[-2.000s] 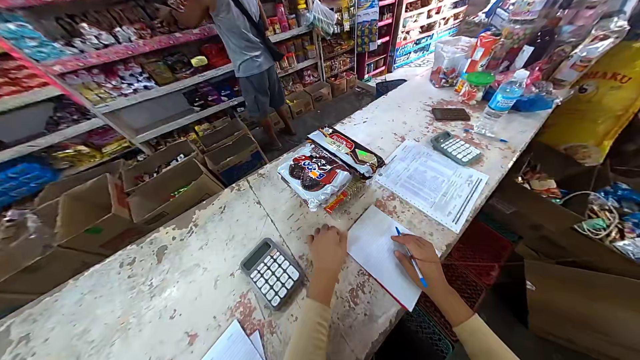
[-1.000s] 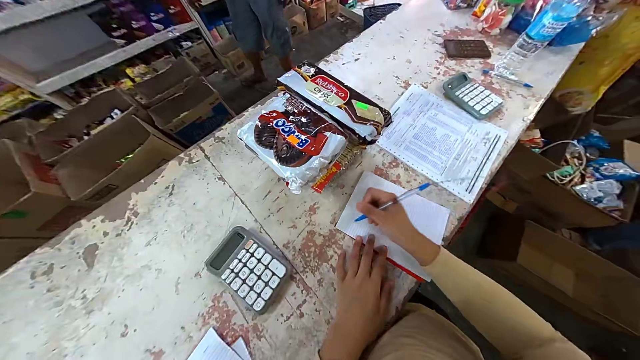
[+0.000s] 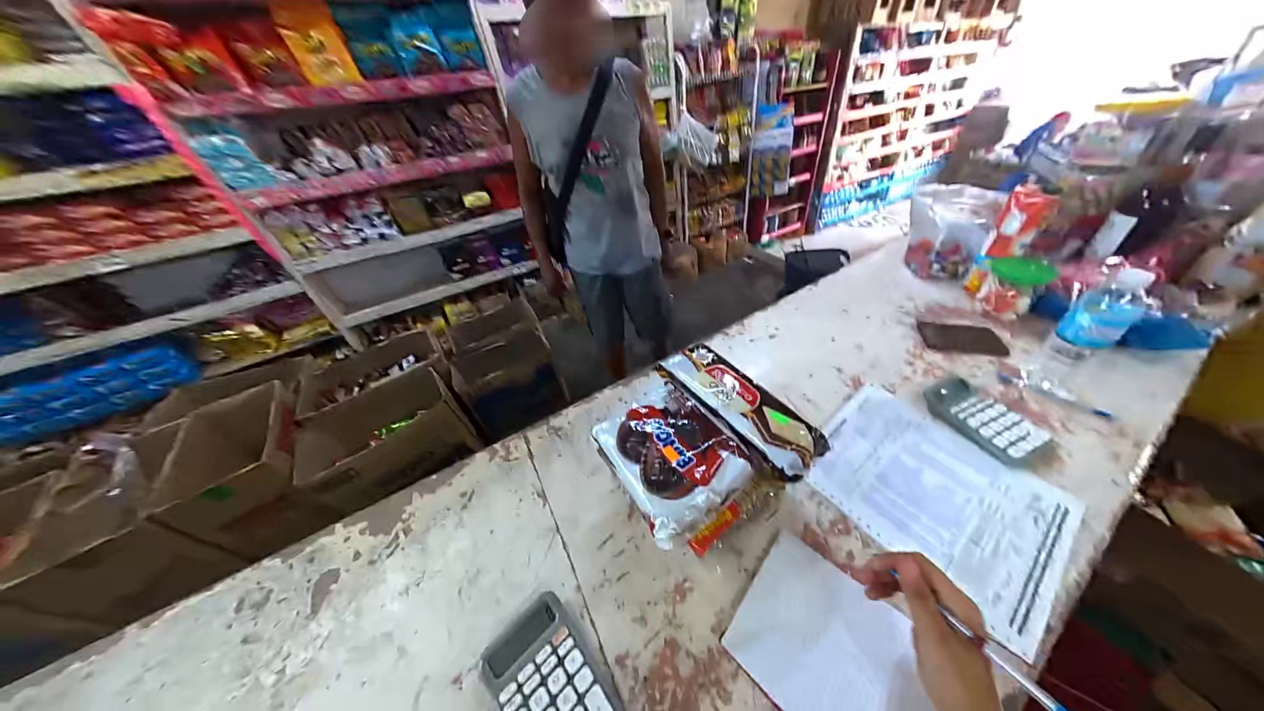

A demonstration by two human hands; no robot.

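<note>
My right hand [image 3: 933, 617] holds a blue pen [image 3: 997, 647] over the right side of a white paper pad [image 3: 820, 632] on the worn counter [image 3: 395, 573]. My left hand is out of the frame. Beyond the pad lie a silver snack pack [image 3: 676, 459], a dark and cream snack pack [image 3: 746, 410] and a small orange-wrapped item [image 3: 714, 528]. A printed sheet [image 3: 948, 513] lies to the right, with a grey calculator [image 3: 990, 422] at its far corner. Another grey calculator [image 3: 551, 662] is cut off by the bottom edge.
A person [image 3: 597, 188] in a grey sleeveless shirt stands across the counter, before stocked shelves [image 3: 375, 168]. Open cardboard boxes [image 3: 375, 444] line its far side. On the counter at right are a dark flat object [image 3: 963, 338], a plastic bottle [image 3: 1091, 316], another pen [image 3: 1057, 393] and bagged goods [image 3: 953, 232].
The view has tilted up, bringing the standing person and shelves into frame. My left hand, on the pad's edge a second ago, is out of view. My right hand still holds the pen.
</note>
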